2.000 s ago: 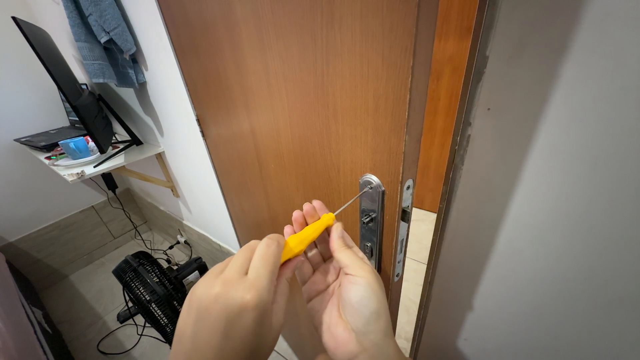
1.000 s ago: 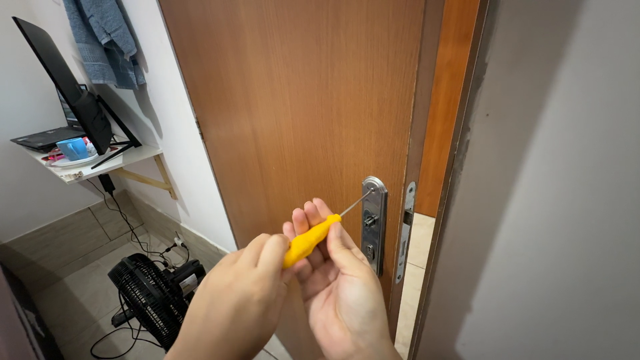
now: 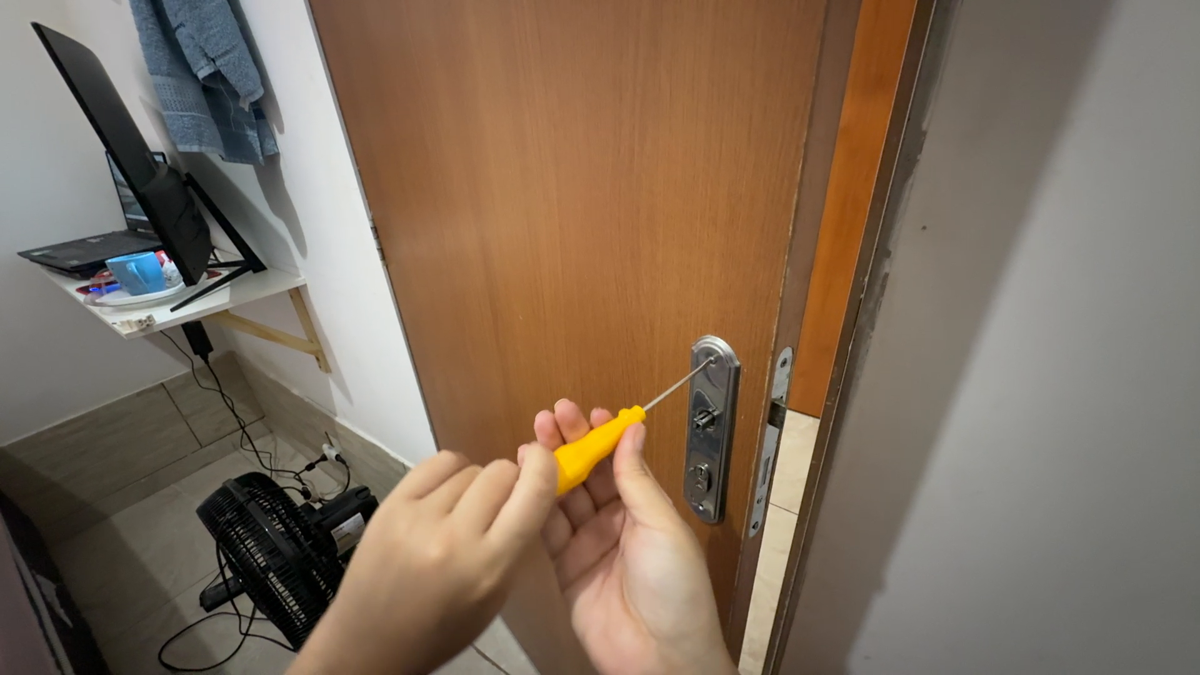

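Observation:
A screwdriver with a yellow handle (image 3: 600, 448) slants up to the right, its thin metal shaft reaching the top screw area of a metal lock plate (image 3: 712, 450) on the wooden door (image 3: 562, 206). My left hand (image 3: 450, 553), back upward, is closed around the rear of the handle. Below and to the right, my right hand (image 3: 637, 562) is palm up, with the front of the handle between its thumb and fingers. On the plate are a spindle hole fitting (image 3: 703, 419) and a lock cylinder (image 3: 699, 478), with no lever handle on them. The exact tip contact is too small to tell.
The door's edge bears a metal latch plate (image 3: 771, 459) beside the frame; a grey wall (image 3: 1050, 375) stands right. At left, a wall shelf (image 3: 234, 292) holds a monitor (image 3: 122, 150), laptop and blue cup (image 3: 138, 273). A black fan (image 3: 272, 553) and cables lie below.

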